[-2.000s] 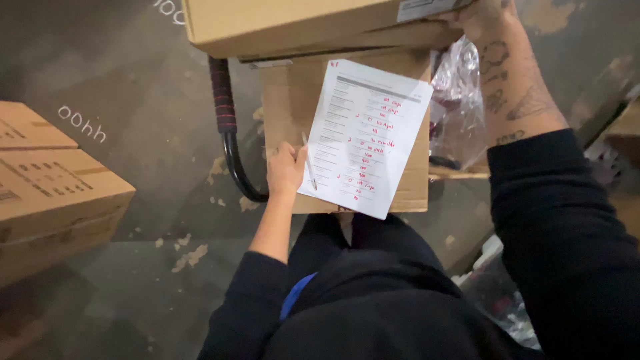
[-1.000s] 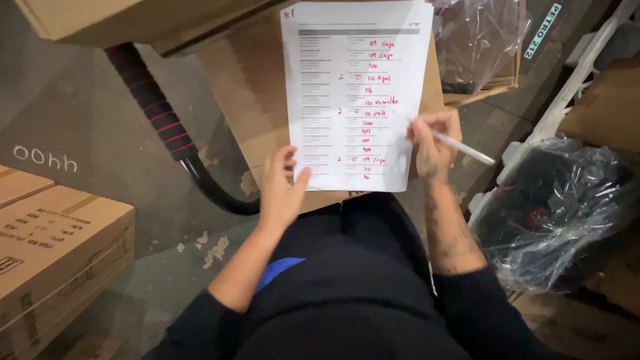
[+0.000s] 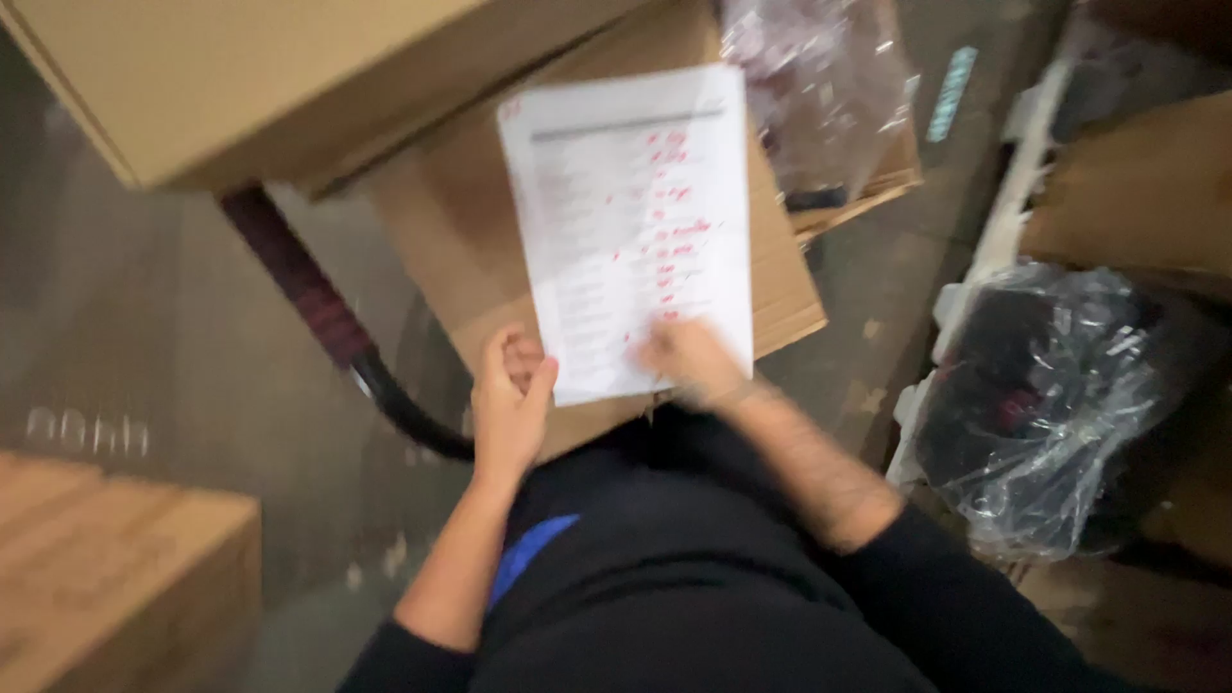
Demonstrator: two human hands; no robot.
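Observation:
A printed paper sheet (image 3: 597, 241) with red handwriting lies on a cardboard box (image 3: 443, 250) in front of me. My left hand (image 3: 512, 390) is at the sheet's lower left edge, thumb beside the paper and fingers curled; whether it pinches the edge is unclear. Over the lower right part of the sheet is my right hand (image 3: 695, 358), blurred, with its fingers bent together. No pen can be made out in it in this blurred view.
A large closed carton (image 3: 289, 77) overhangs the box at upper left. Beside it curves a black handle with a dark red grip (image 3: 298, 279). More cartons (image 3: 125, 568) stand at lower left. Clear plastic wrap (image 3: 818, 87) lies at upper right, and a plastic-wrapped bundle (image 3: 1049, 414) at right.
Two seconds ago my right hand was at the upper carton; one second ago it held a pen at the sheet's right edge. Now it is over the sheet's lower part. My left hand stays near the left edge.

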